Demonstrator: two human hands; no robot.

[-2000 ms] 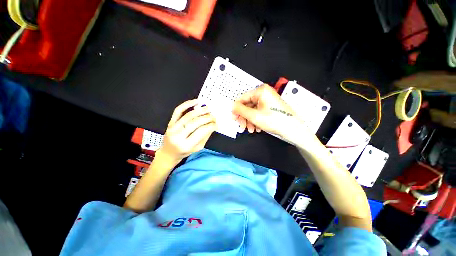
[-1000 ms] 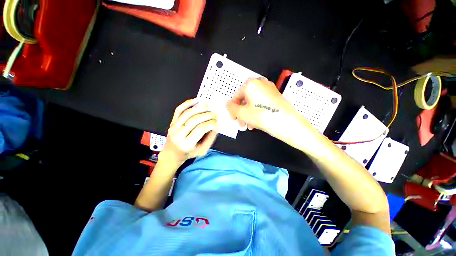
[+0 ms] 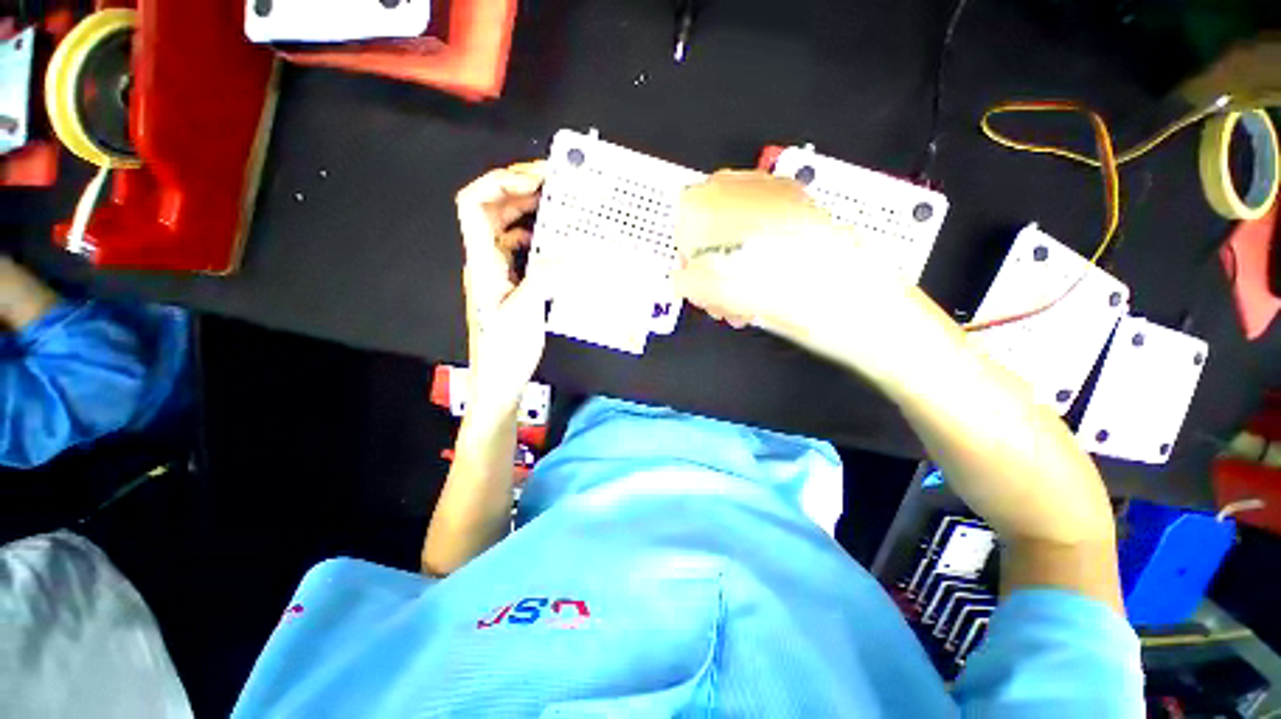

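Note:
A white set-top box point(image 3: 611, 211) with a perforated underside and dark round feet lies feet-up on the black bench in front of me. My left hand point(image 3: 503, 239) is at its left edge, thumb and fingers around that edge. My right hand point(image 3: 738, 246) is over its right side and hides that part; its fingertips are hidden. A white piece, perhaps a printed label point(image 3: 597, 326), shows at the box's lower edge. A second white box point(image 3: 878, 211) lies just right, partly behind my right hand.
Two more white boxes point(image 3: 1047, 316) lie to the right, with a yellow-red wire lead point(image 3: 1110, 183) beside them. A tape roll point(image 3: 1239, 162) is far right. A red tape dispenser point(image 3: 190, 155) is at left. Another box point(image 3: 337, 17) is on red foam. A person's blue sleeve point(image 3: 92, 372) shows at left.
My left hand has moved from the box's lower left corner up to its left edge, uncovering the lower part. The view has shifted, and a person's blue sleeve and hand show at left.

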